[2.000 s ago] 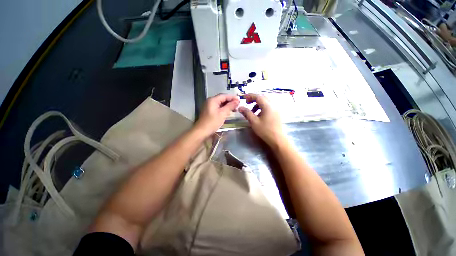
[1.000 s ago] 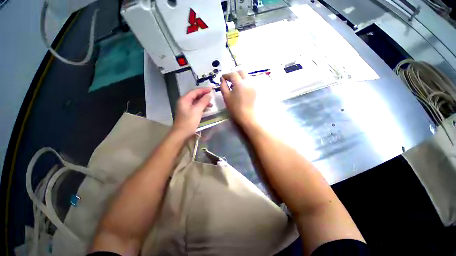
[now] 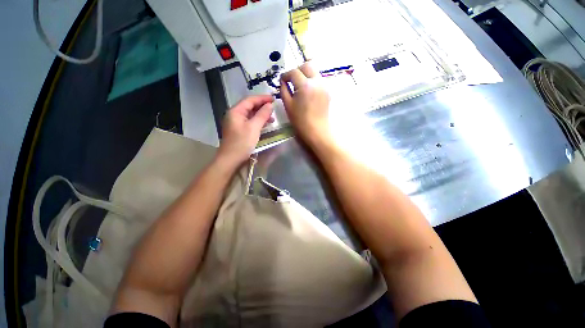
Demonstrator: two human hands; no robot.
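The white sewing machine head (image 3: 247, 29) stands at the upper middle, with its needle and presser foot area (image 3: 266, 78) low under it. My left hand (image 3: 244, 123) is just below the needle area, thumb and forefinger pinched together; anything between them is too small to tell. My right hand (image 3: 306, 102) is beside it on the right, fingers bent close to the needle parts; what they touch is hidden. A beige bag body (image 3: 276, 256) lies below over the table edge and lap, its upper edge open. Neither hand is on it.
A white template plate (image 3: 385, 86) lies right of the head, with a dark and red tool (image 3: 337, 72) on it. Yellow tape (image 3: 299, 22) is beside the head. Bags with looped handles (image 3: 54, 240) lie at the left; more handles (image 3: 555, 96) are at the right. Shiny metal table (image 3: 442, 154).
The view has shifted, so the machine sits further left and higher. Both hands stay near the needle; my right hand's fingers have come closer to the needle parts. The bag body lies much as before.
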